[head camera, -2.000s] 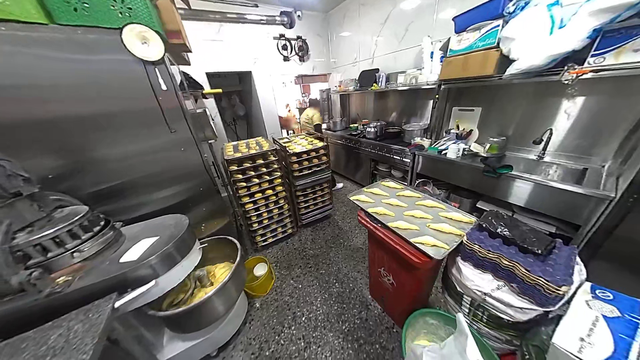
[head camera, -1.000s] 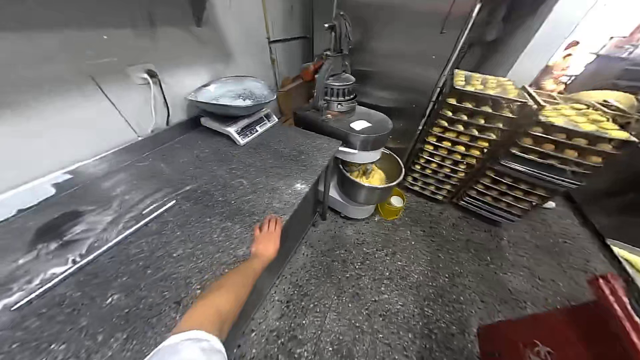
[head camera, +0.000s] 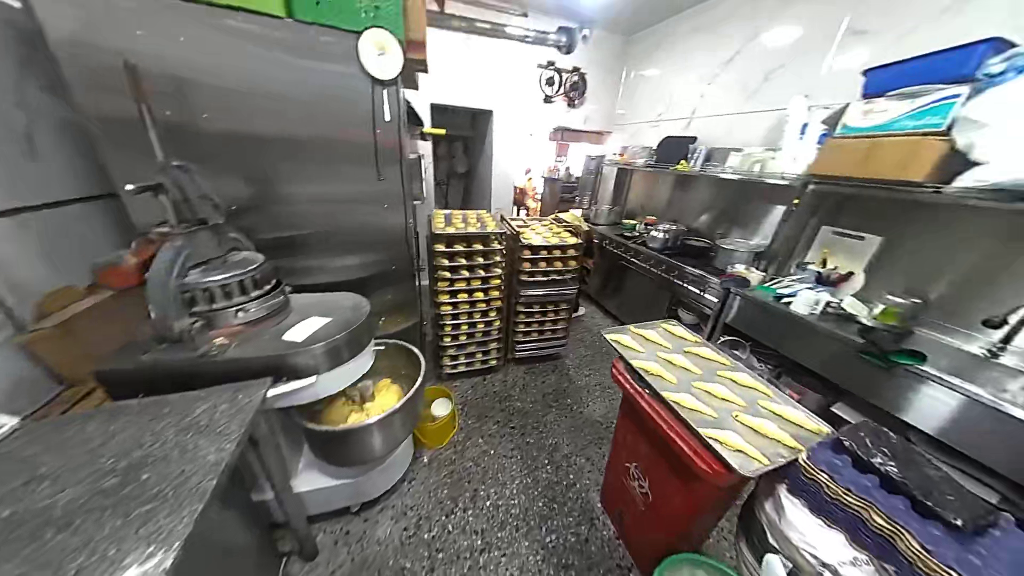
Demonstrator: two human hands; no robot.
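Observation:
Neither my left hand nor my right hand shows in the head view now. At the left, a spiral dough mixer (head camera: 332, 308) stands by the dark worktop (head camera: 136, 472), and yellow dough (head camera: 364, 402) lies in its steel bowl (head camera: 344, 444). To the right, a metal baking tray (head camera: 676, 356) with several rows of crescent-shaped dough pieces rests on a red lidded bin (head camera: 668, 480). Two tall racks of trays, the left rack (head camera: 468, 296) and the right rack (head camera: 548, 288), hold round dough pieces or buns further back.
A yellow bucket (head camera: 436, 420) stands on the speckled floor beside the mixer. Along the right wall run a stove (head camera: 660, 268) and a steel sink counter (head camera: 848, 344) with dishes. Stacked purple egg trays (head camera: 904, 512) and a green tub (head camera: 694, 565) are at the lower right.
The view has swung right from the worktop since one second ago. An arm and hand over the worktop edge then are out of view now.

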